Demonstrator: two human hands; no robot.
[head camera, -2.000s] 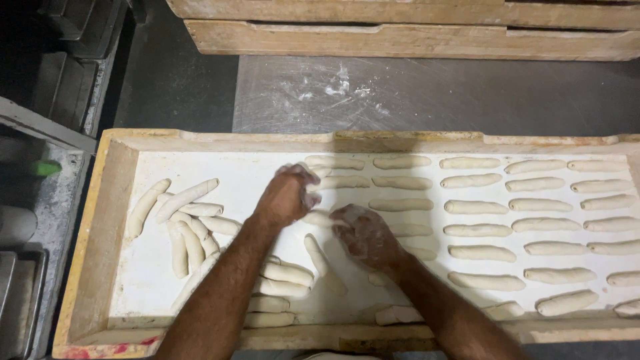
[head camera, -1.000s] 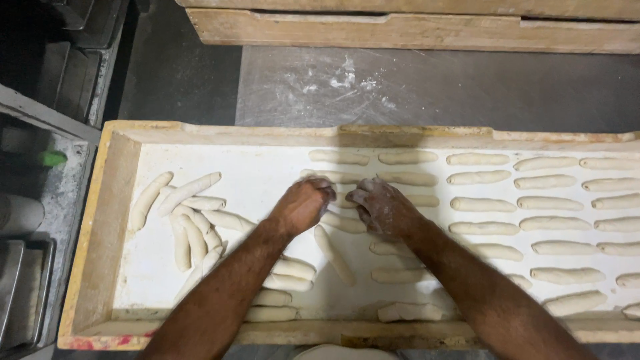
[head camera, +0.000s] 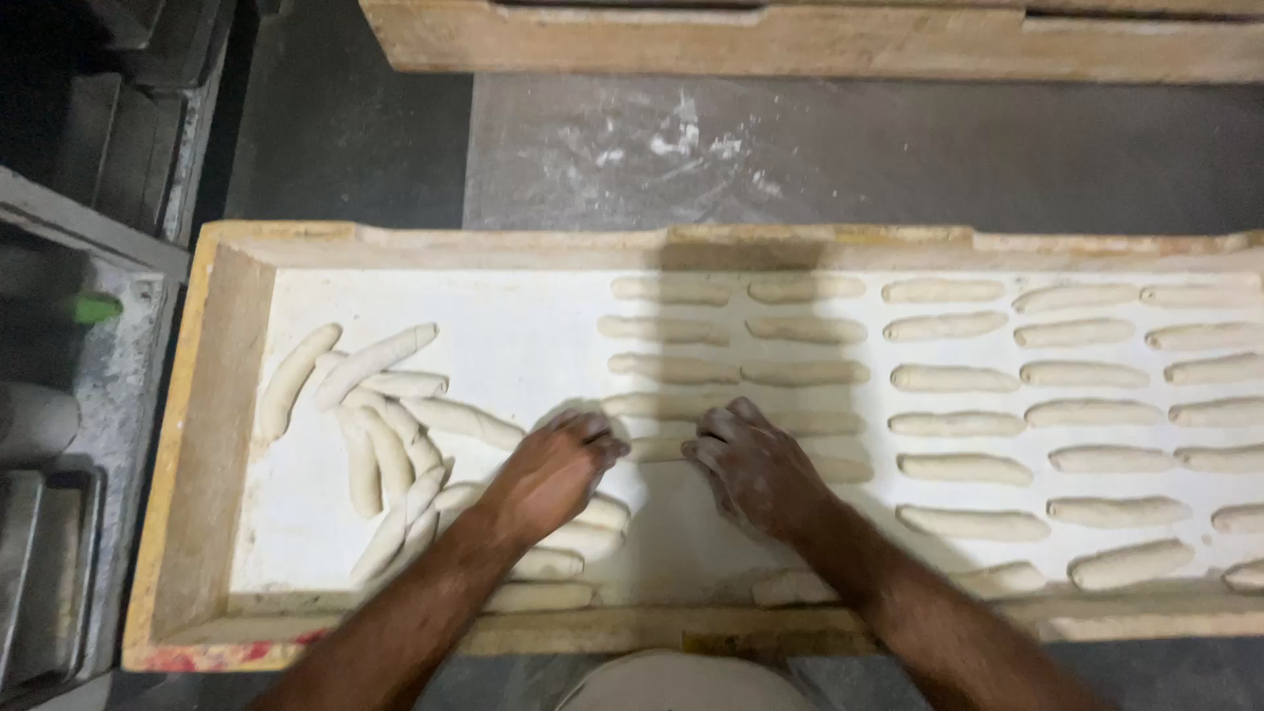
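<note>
A long wooden tray (head camera: 237, 415) with a white floured base holds many rolled dough sticks. Between my two hands lies one dough stick (head camera: 657, 448), its left end at the fingers of my left hand (head camera: 563, 464) and its right end at those of my right hand (head camera: 750, 459). Both hands are floury, with fingers curled at its ends. Just above it is another dough stick (head camera: 662, 405), the lowest of several stacked in that column. Neat columns of dough sticks (head camera: 958, 378) run to the right. A loose heap of dough sticks (head camera: 385, 444) lies left of my left hand and partly under that forearm.
Beyond the tray is a metal worktop (head camera: 592, 158) with scattered flour. Another wooden tray (head camera: 711, 44) stands at the far edge. A metal rack (head camera: 138, 296) on the left bears metal pans (head camera: 59, 563) and a green object (head camera: 97, 307).
The column between my hands has grown downward by dough sticks. The loose dough stick that lay slanted below my hands is no longer there. Both hands are now lower beside that column.
</note>
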